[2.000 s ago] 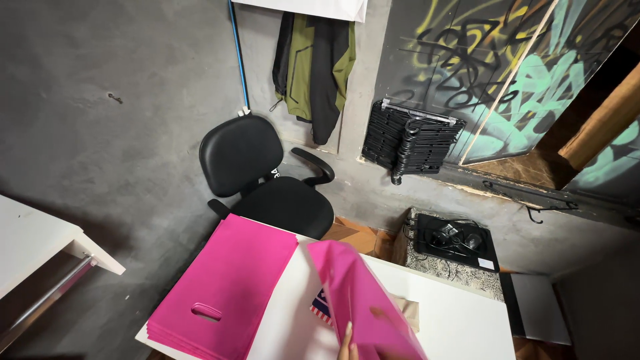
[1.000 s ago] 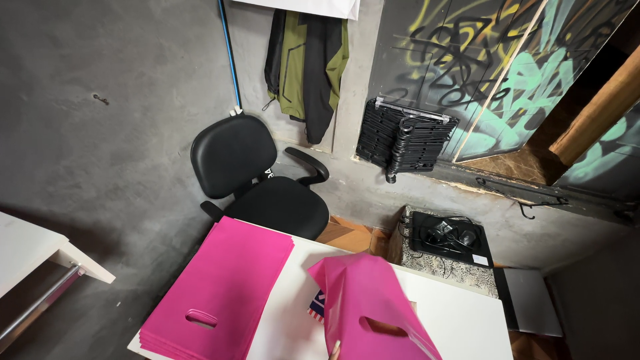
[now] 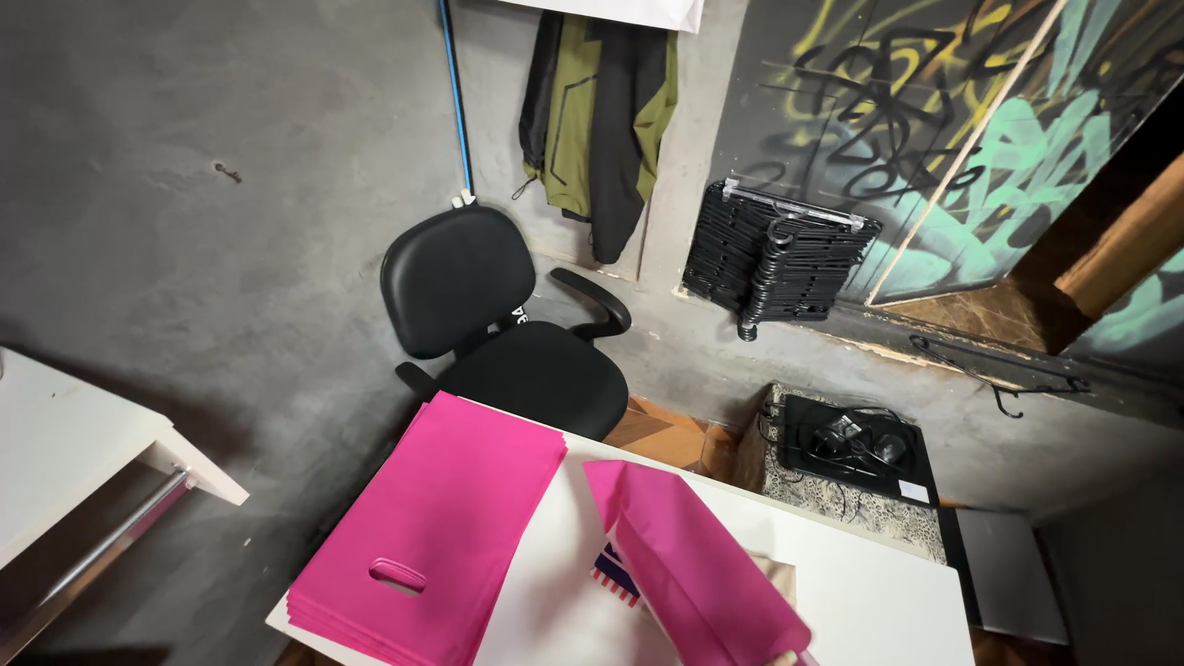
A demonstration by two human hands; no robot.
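Observation:
A pink plastic bag (image 3: 694, 564) with bulging sides stretches over the right part of the white table. At its lower right end a fingertip (image 3: 783, 659) touches it, at the bottom edge of the view; which hand it belongs to cannot be told. The rest of both hands is out of view. Partly beneath the bag lie a dark blue item with red and white stripes (image 3: 614, 575) and a beige piece (image 3: 775, 578). To the left rests a neat stack of flat pink bags (image 3: 444, 518) with cut-out handles.
The white table (image 3: 879, 573) has a black office chair (image 3: 527, 370) behind it. Another white table (image 3: 74, 444) stands at the left. Black hangers (image 3: 777, 259) and a green and black jacket (image 3: 601, 120) hang by the wall. A patterned box (image 3: 814, 486) carries black electronics and cables (image 3: 856, 439).
The single pink bag has turned and narrowed; its handle hole, plain one second ago, no longer shows. Fingers seen on it two seconds ago are now mostly out of view. The stack has stayed put.

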